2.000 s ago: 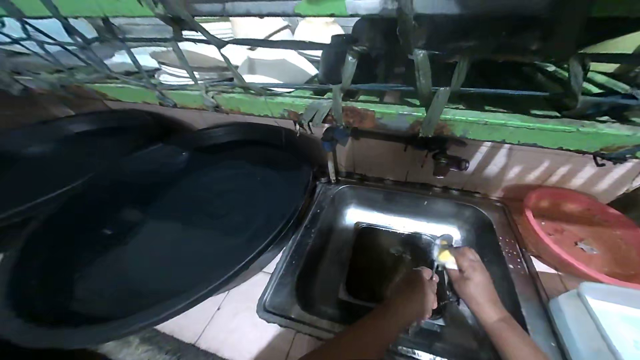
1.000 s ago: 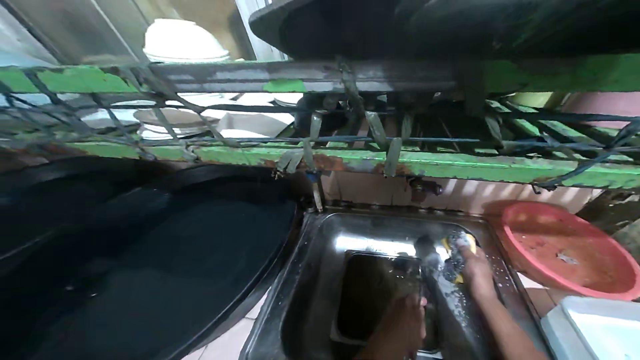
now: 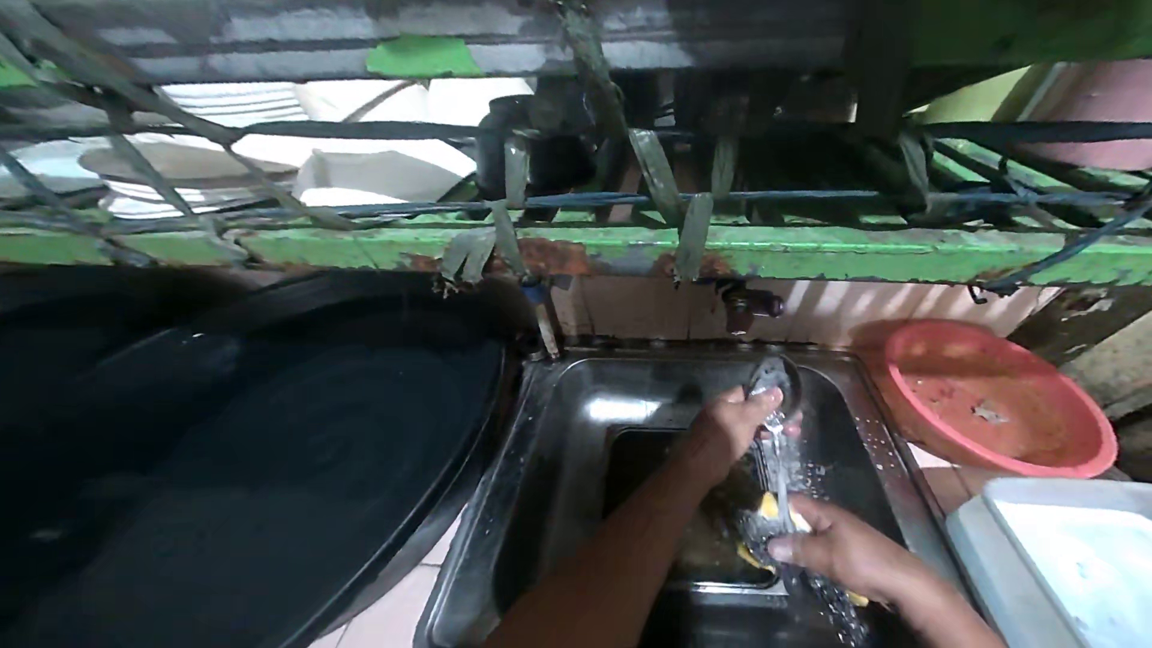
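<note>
Over a stainless steel sink (image 3: 576, 396), my left hand (image 3: 733, 423) grips a large metal serving spoon (image 3: 774, 382) near its bowl, which points toward the tap (image 3: 751, 304). My right hand (image 3: 837, 544) is closed around the lower handle, with a wet yellow sponge (image 3: 751, 555) pressed by its fingers. Suds or water drops lie about the handle. Below my hands, a rectangular pan (image 3: 648, 441) with dark murky water sits in the basin. Part of the sponge is hidden behind the fingers of my right hand.
Large black basins (image 3: 270, 468) holding liquid stand on the left. On the right are a red plastic basin (image 3: 990, 396) with a little reddish water and a white plastic tub (image 3: 990, 531). A green rack rail (image 3: 576, 247) with knotted strips crosses above, with white dishes (image 3: 387, 175) behind it.
My left hand has moved up to the spoon's bowl, while my right hand with the sponge has moved down toward the handle's end. The view has shifted.
</note>
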